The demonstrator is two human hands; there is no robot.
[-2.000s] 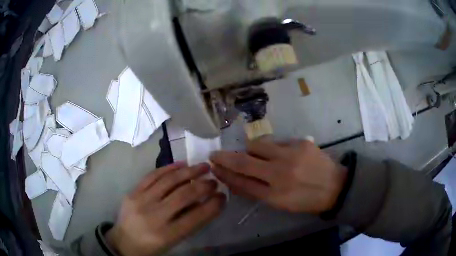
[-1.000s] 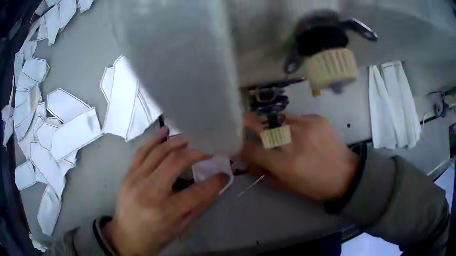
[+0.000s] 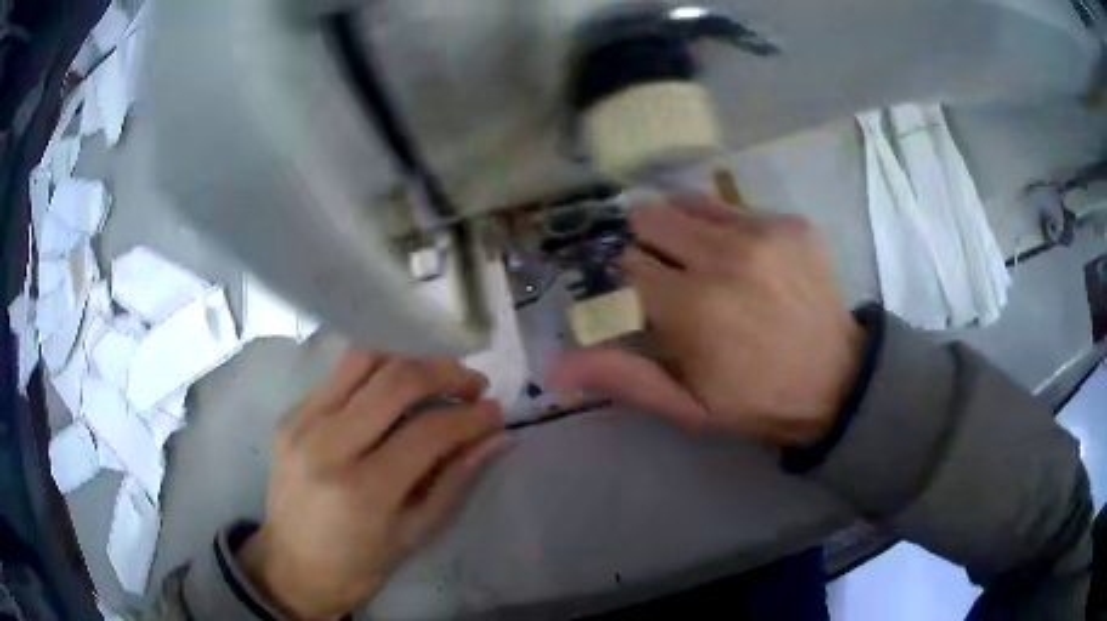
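Observation:
A white tab piece (image 3: 500, 346) lies under the sewing machine head, its near end at my left hand's fingertips. My left hand (image 3: 382, 467) rests on the table at the lower left, fingers curled, thumb and forefinger on the piece's near edge. My right hand (image 3: 728, 322) is right of the needle area, beside the small ribbed tension knob (image 3: 606, 317). Its thumb points left toward the piece and its fingers reach up behind the knob. Its fingers are apart and I see nothing held. The sewing machine head (image 3: 279, 158) is blurred and hides the piece's far end.
Many white pointed tab pieces (image 3: 182, 352) lie spread at the left. Folded white strips (image 3: 929, 218) lie fanned at the right. A larger ribbed knob (image 3: 651, 127) with a black lever sits above the work. A metal fitting (image 3: 1054, 218) stands at the far right.
My right hand has moved up, its thumb now spread from its fingers. My left hand has shifted slightly down. The piece shows straighter under the head. The thin metal tool no longer shows. The view has shifted.

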